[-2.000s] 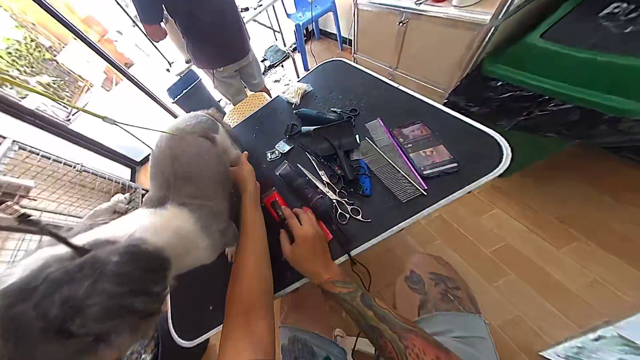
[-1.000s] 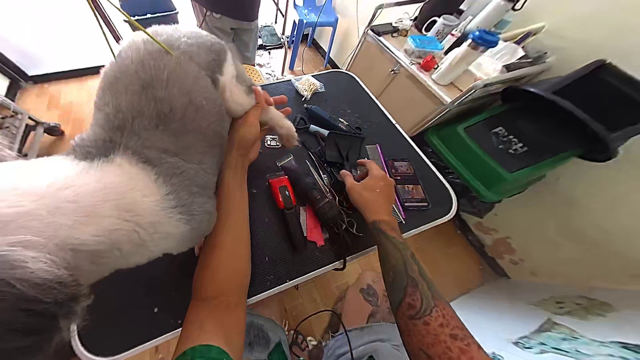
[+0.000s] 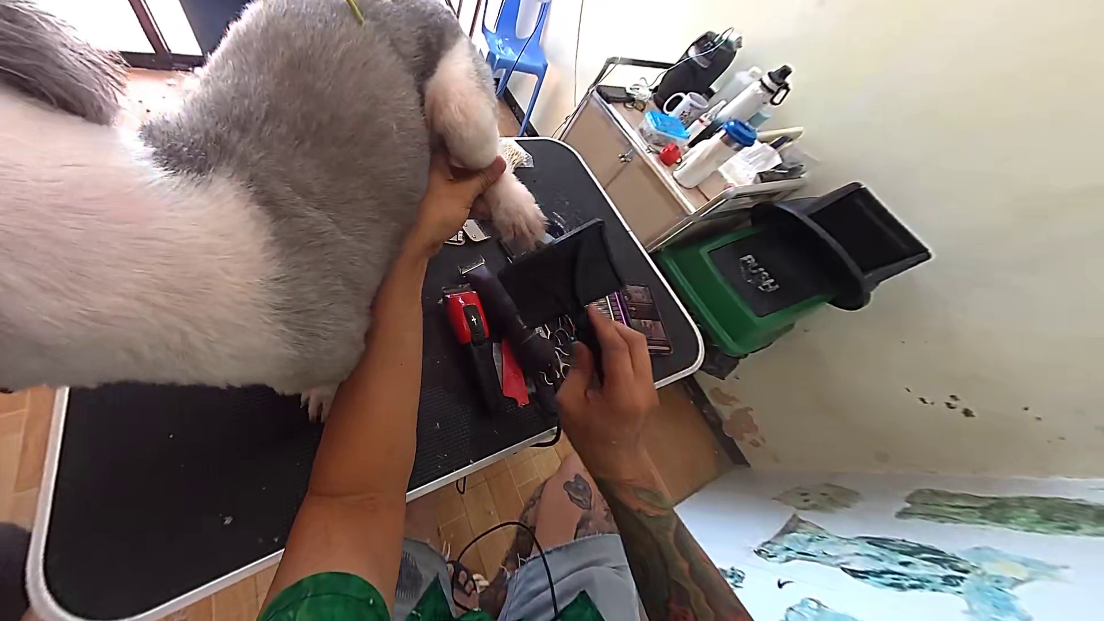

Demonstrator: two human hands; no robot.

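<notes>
A grey and white dog [image 3: 319,147] with clipped fur stands on the black grooming table [image 3: 172,483]. My left hand [image 3: 453,194] holds the dog's front leg [image 3: 466,108] near its elbow. My right hand [image 3: 612,379] grips the handle of a black slicker brush [image 3: 556,272], whose broad head is raised over the tools. Left of the brush lie a red and black hair clipper [image 3: 467,319], a dark clipper [image 3: 504,310] and a red comb-like piece [image 3: 514,375]. Scissors [image 3: 559,336] lie partly hidden under the brush and my right hand.
A phone-like dark case [image 3: 647,319] lies near the table's right end. Beyond the table are a cabinet [image 3: 642,177] with bottles and a mug, a green bin [image 3: 724,285] with a black lid, and a blue plastic chair [image 3: 517,52]. A cable [image 3: 500,528] hangs over my lap.
My right hand has lifted the black brush from among the tools. Two seconds ago it was on the red clipper. My left hand remains at the dog's front leg. The view has shifted.
</notes>
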